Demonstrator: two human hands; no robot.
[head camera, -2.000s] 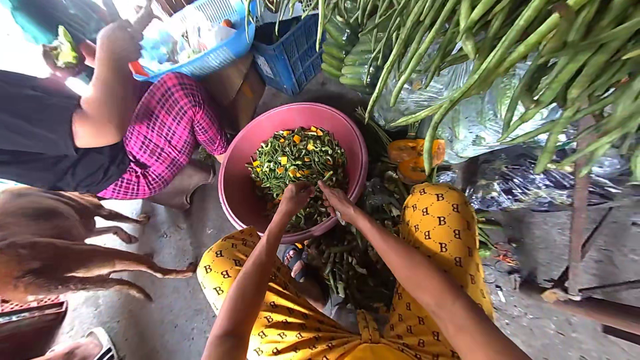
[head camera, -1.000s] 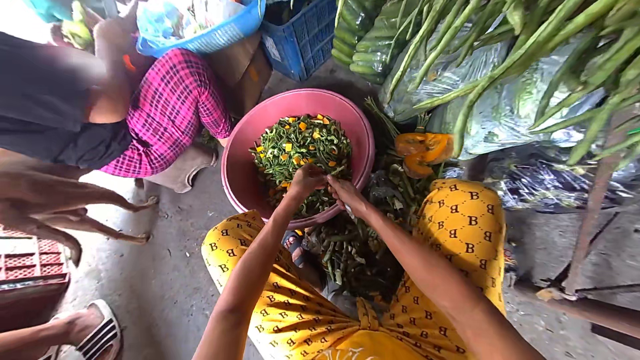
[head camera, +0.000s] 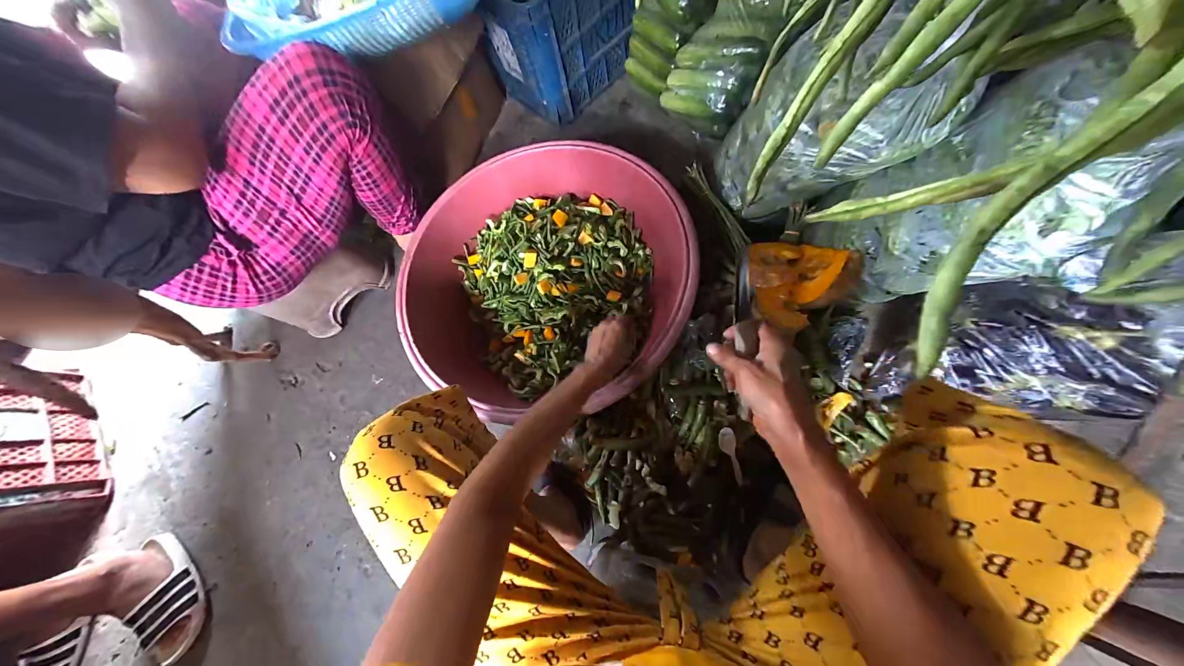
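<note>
A pink plastic basin (head camera: 435, 250) holds a heap of cut green vegetables (head camera: 555, 250) dotted with orange cubes. My left hand (head camera: 610, 347) is down in the basin at the heap's right edge; what its fingers hold, if anything, is hidden. To the right of the basin, my right hand (head camera: 763, 370) grips a knife (head camera: 743, 287) by its handle, the blade pointing away from me. Beside the blade lies a cut piece of orange pumpkin (head camera: 795, 277). Below my hands, between my knees, whole green pods and scraps (head camera: 638, 472) are piled, with a white plastic spoon (head camera: 729, 444) on them.
A person in pink checked trousers (head camera: 287, 176) sits at the left. Blue crate (head camera: 555, 55), blue basket (head camera: 361, 28) and bagged cucumbers (head camera: 712, 65) stand beyond the basin. Long green pods (head camera: 980, 222) hang at the right. A sandalled foot (head camera: 166, 592) and a red crate (head camera: 51, 444) are lower left.
My hands were together over the basin's near edge; now they are apart. The right one has moved right, out to the pumpkin piece, and the left one is down in the basin.
</note>
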